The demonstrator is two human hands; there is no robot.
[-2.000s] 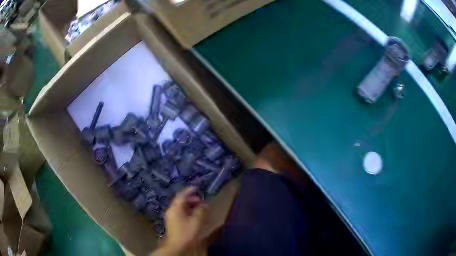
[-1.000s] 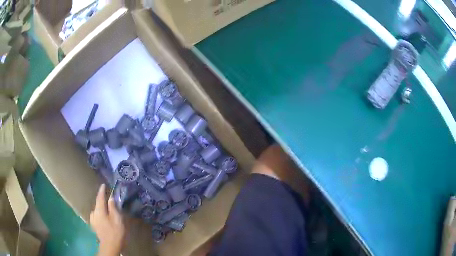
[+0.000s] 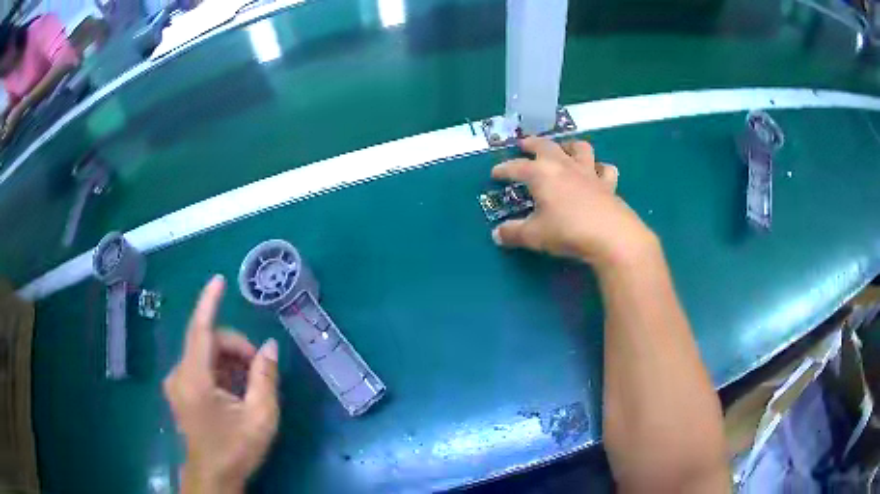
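Observation:
A grey housing (image 3: 333, 359) lies on the green bench in front of me, round spoked head at the upper left, open channel handle pointing down right. My left hand (image 3: 224, 386) is just left of it, fingers apart and empty. My right hand (image 3: 564, 198) reaches over a small strip of circuit boards (image 3: 504, 202) near the foot of the post. Its thumb and fingers are spread around the strip; I cannot tell if they touch it.
Another housing (image 3: 116, 309) lies at the left with a circuit board (image 3: 150, 304) beside it. A third housing (image 3: 759, 174) is at the right. A metal post (image 3: 535, 68) stands on the white rail (image 3: 338, 180). Cardboard is at the lower right. A person in pink (image 3: 43, 60) sits at the upper left.
The view has swung from the carton of housings to the bench. My left hand has left the carton, a housing now lies beside it, and my right hand has come into view by the post.

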